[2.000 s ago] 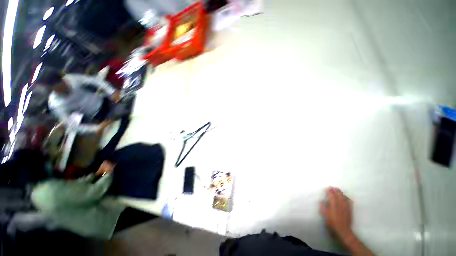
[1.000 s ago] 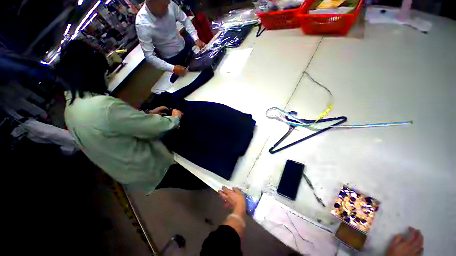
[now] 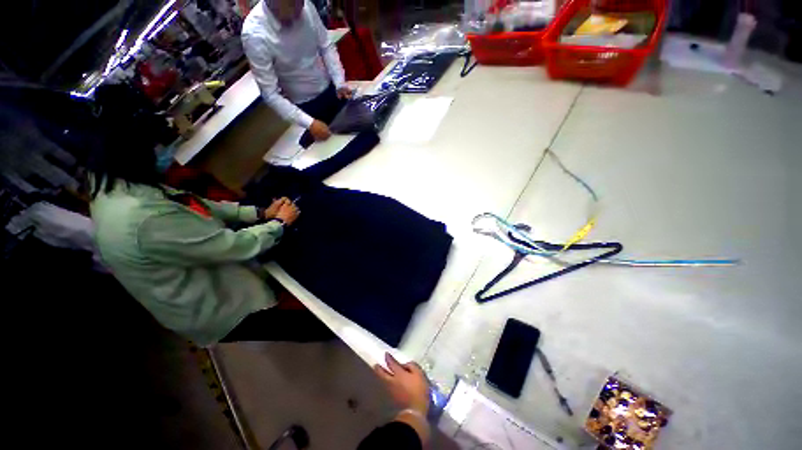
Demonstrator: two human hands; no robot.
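Note:
My left hand, with a black sleeve, rests at the table's near edge beside a small blue item. Its fingers are slightly apart and nothing shows in it. My right hand is out of the picture. A black mobile phone lies flat on the white table, with slim snips just right of it. The button box, full of mixed dark, white and gold pieces, is at the bottom edge, partly cut off.
A black hanger lies under a pale blue and yellow tape measure. A person in green handles a dark coat at left. Another person in white stands beyond. Red baskets stand at the back.
My right hand has left the picture. My left hand has come to the table's edge. The view has swung left, then shifted slightly, so the phone and button box sit lower.

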